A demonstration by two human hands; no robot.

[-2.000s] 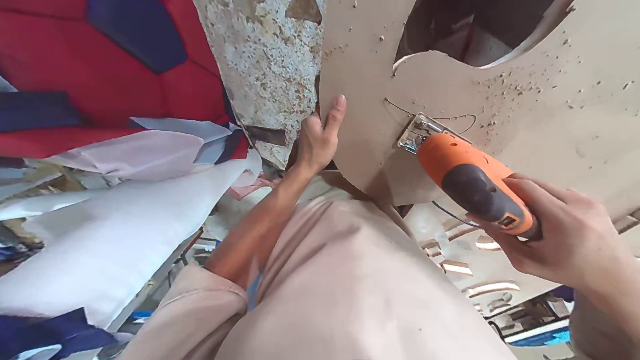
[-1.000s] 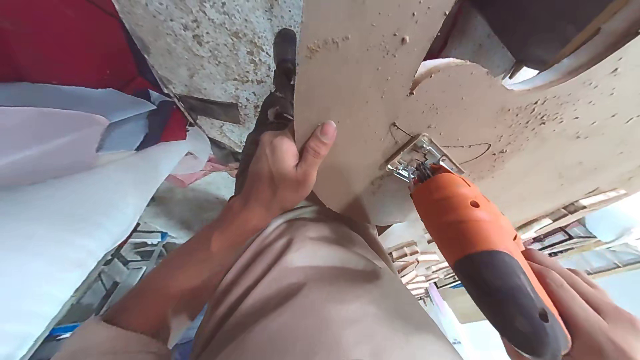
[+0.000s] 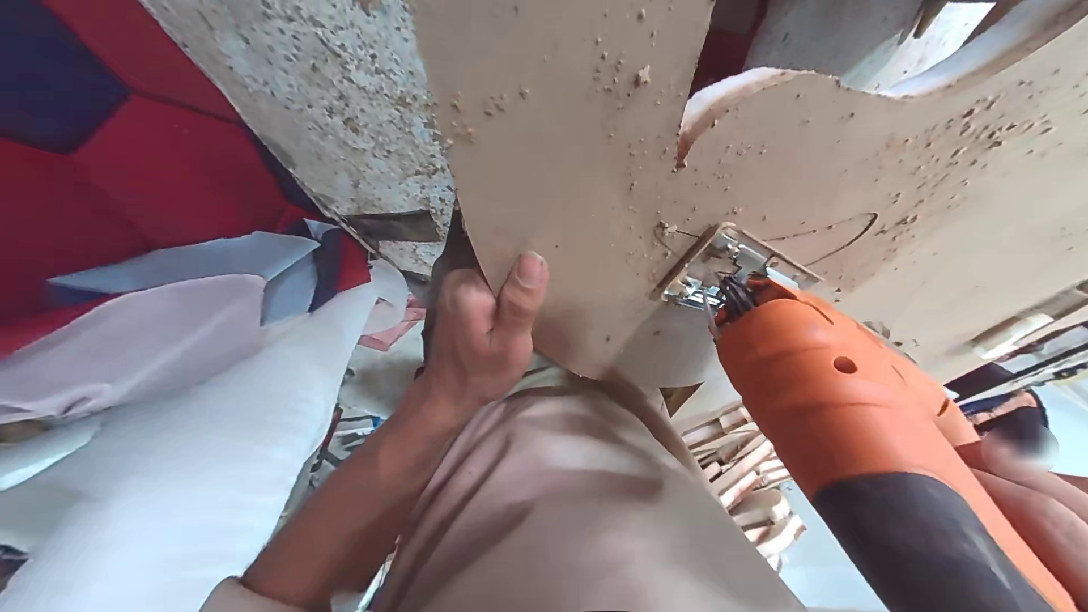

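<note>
An orange and black jigsaw (image 3: pixel 850 408) rests its metal base plate on a pale wooden board (image 3: pixel 578 187), beside a curved line drawn on it. My right hand (image 3: pixel 1020 510) is around the far side of the jigsaw's body, at the right edge, partly hidden by the tool. The blade is hidden under the base plate. My left hand (image 3: pixel 484 331) grips the board's near left edge, thumb on top, fingers out of sight beneath. A curved opening is cut through the board at the upper right, and crumbs of sawdust lie on its surface.
Left of the board is a worn, paint-spotted surface (image 3: pixel 365 110). Red and blue fabric (image 3: pixel 170 161) and a white padded sheet (image 3: pixel 195 442) lie farther left. Cut wooden pieces (image 3: pixel 756 501) are piled below the board. Part of a person (image 3: pixel 1016 433) shows at the right.
The view has come closer to the board. The jigsaw's base plate has stayed near the drawn curve, and my left hand still holds the board's edge.
</note>
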